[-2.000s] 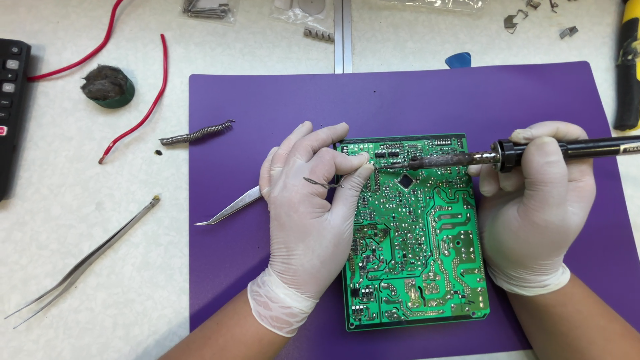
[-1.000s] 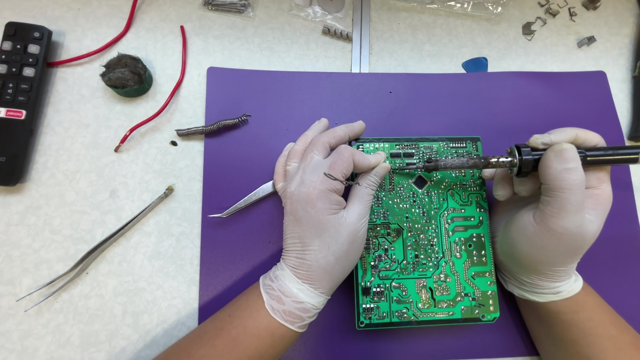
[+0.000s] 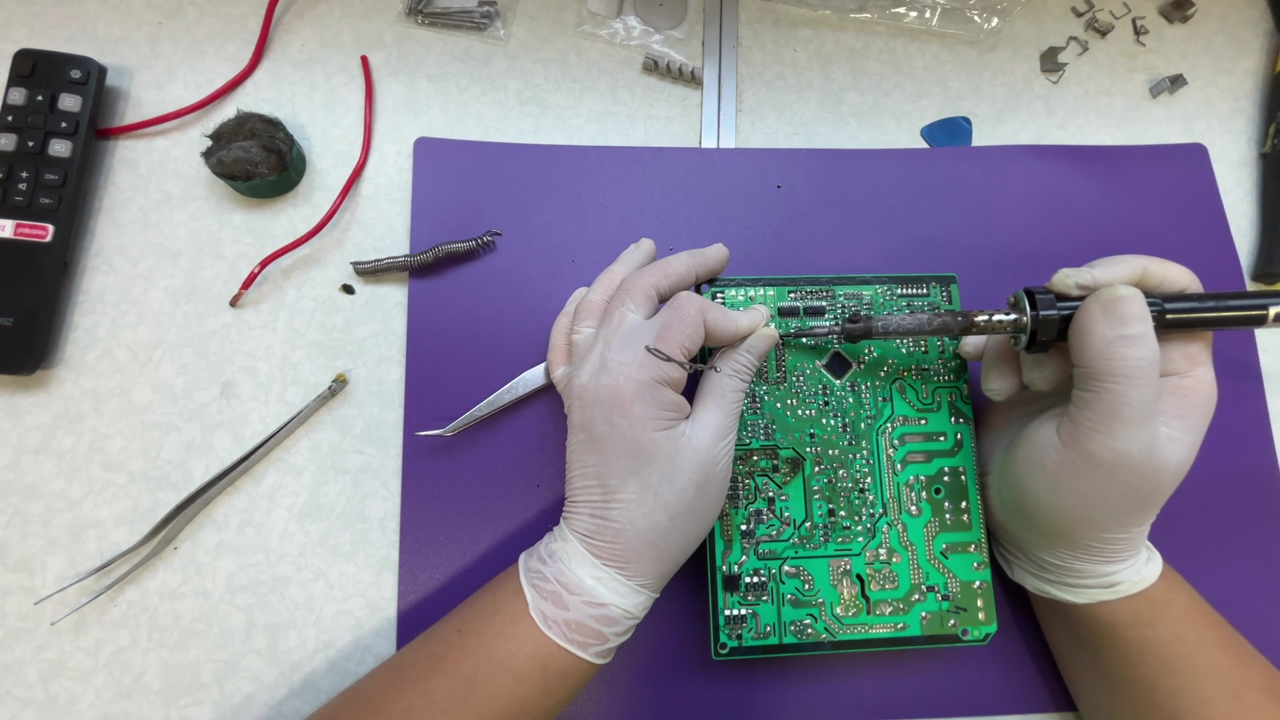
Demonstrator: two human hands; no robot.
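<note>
A green circuit board (image 3: 850,480) lies on a purple mat (image 3: 500,600). Over its upper left corner, my gloved left hand (image 3: 660,400) pinches a thin twisted wire (image 3: 682,360) between thumb and forefinger. My gloved right hand (image 3: 1110,420), at the board's right side, holds a soldering iron (image 3: 940,324) level, its tip pointing left and close to my left fingertips. Whether the tip touches the board or the wire cannot be told. A square black chip (image 3: 836,366) sits just below the tip. Bent-tip tweezers (image 3: 500,400) lie partly under my left hand.
Left of the mat are straight tweezers (image 3: 200,490), red wires (image 3: 350,190), a tin of dark fibrous material (image 3: 256,155) and a remote control (image 3: 45,210). Coiled solder wire (image 3: 425,254) overlaps the mat's left edge. A blue pick (image 3: 946,132) and metal clips (image 3: 1100,25) lie beyond the mat.
The view has shifted, bringing more of the remote control into sight. Both hands keep nearly the same place over the board, with the wire and the soldering iron still held.
</note>
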